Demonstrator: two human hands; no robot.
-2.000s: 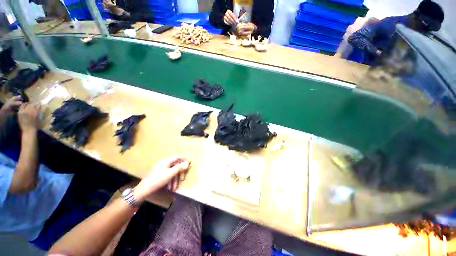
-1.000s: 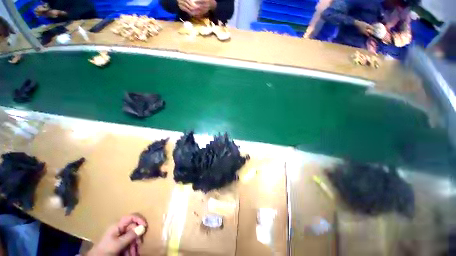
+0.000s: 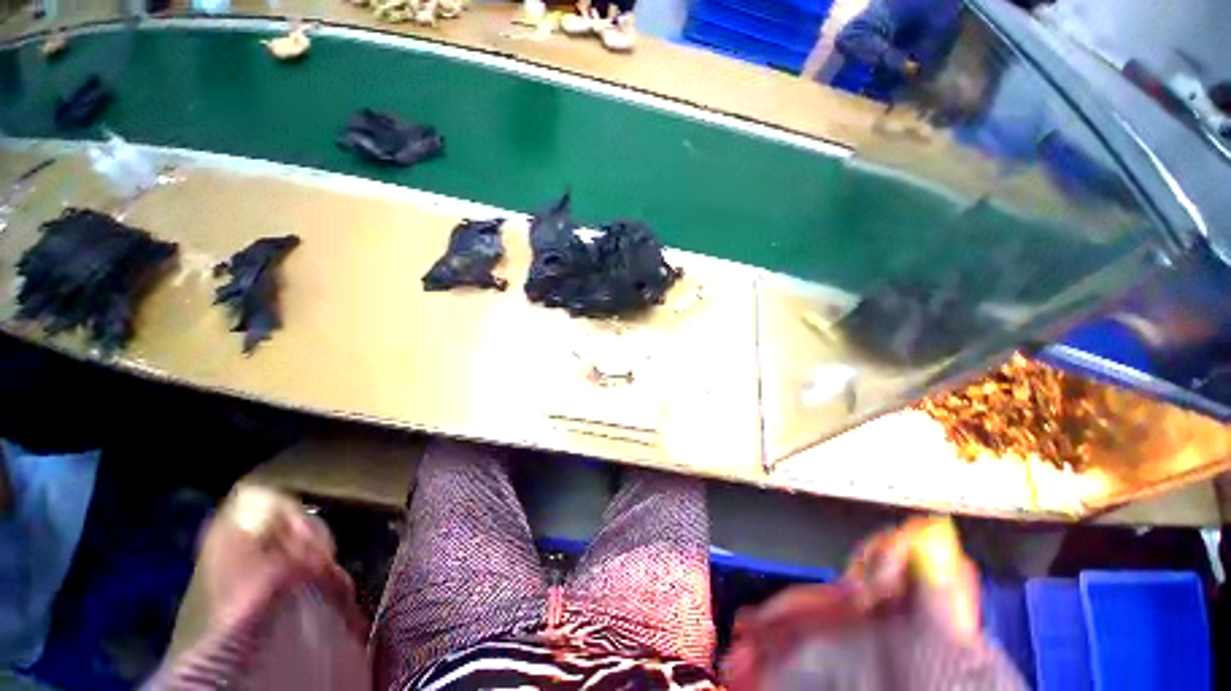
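Note:
My left hand (image 3: 270,547) is blurred at the lower left, beside my thigh and below the bench edge, with a whitish thumb tip. My right hand (image 3: 905,581) is blurred at the lower right, in front of the bench, with yellow on its fingers. Whether either hand holds anything cannot be told. A pile of black moulded pieces (image 3: 601,267) lies on the bench ahead, with one black piece (image 3: 469,255) to its left. A pale work board (image 3: 574,397) lies in front of the pile, with a small item (image 3: 606,369) on it.
Another black pile (image 3: 92,277) and a single black piece (image 3: 257,286) lie at left. Black pieces (image 3: 390,138) lie on the green conveyor (image 3: 567,142). A clear panel (image 3: 1080,149) stands at right, near a heap of orange-brown parts (image 3: 1026,409). Blue bins (image 3: 1145,628) stand lower right.
My left hand has moved from over the bench down beside my thigh. My right hand has come into view. The camera view has shifted, showing my lap and the orange-brown parts.

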